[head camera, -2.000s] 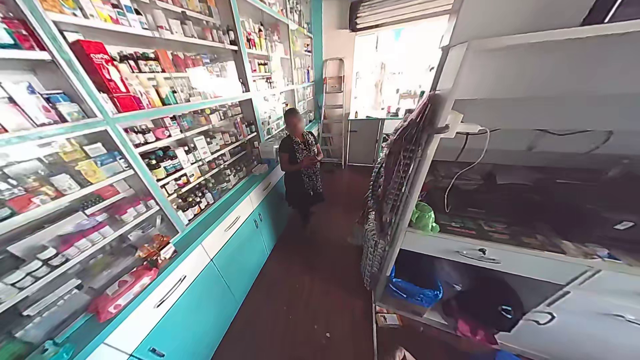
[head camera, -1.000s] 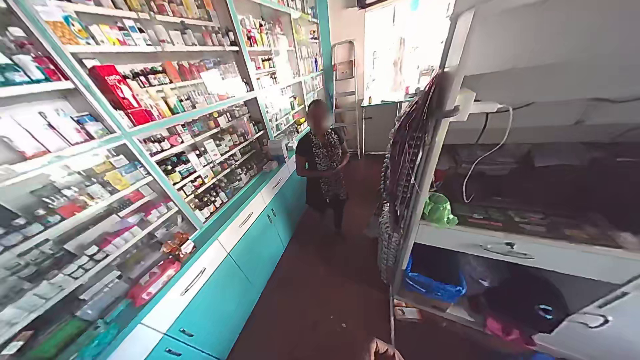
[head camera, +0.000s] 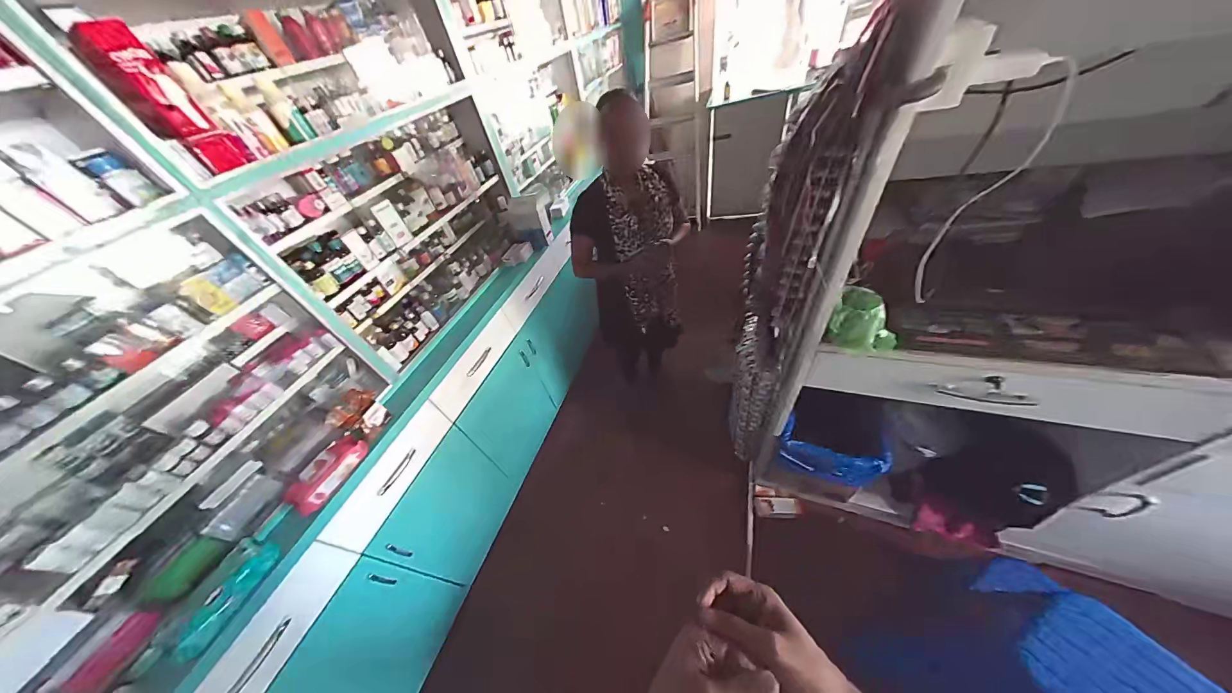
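My left hand [head camera: 707,662] and my right hand [head camera: 770,624] are together at the bottom edge, low over the dark floor. The right hand's fingers are curled and touch the left hand, which the frame's edge cuts off. Whether anything small lies between them cannot be told. Blue ribbed fabric [head camera: 1107,626] shows to the right of the hands.
Glass-fronted shelves [head camera: 337,144] of bottles and boxes line the left, above turquoise cabinets [head camera: 423,510]. A person [head camera: 635,241] stands in the aisle before a ladder [head camera: 671,77]. At right are a white counter [head camera: 1107,404], a blue bag [head camera: 837,462] and a green bag [head camera: 859,320].
My hands have come into view at the bottom; one second ago only a fingertip part showed there. The person in the aisle appears nearer than two seconds ago. Blue fabric now shows at lower right.
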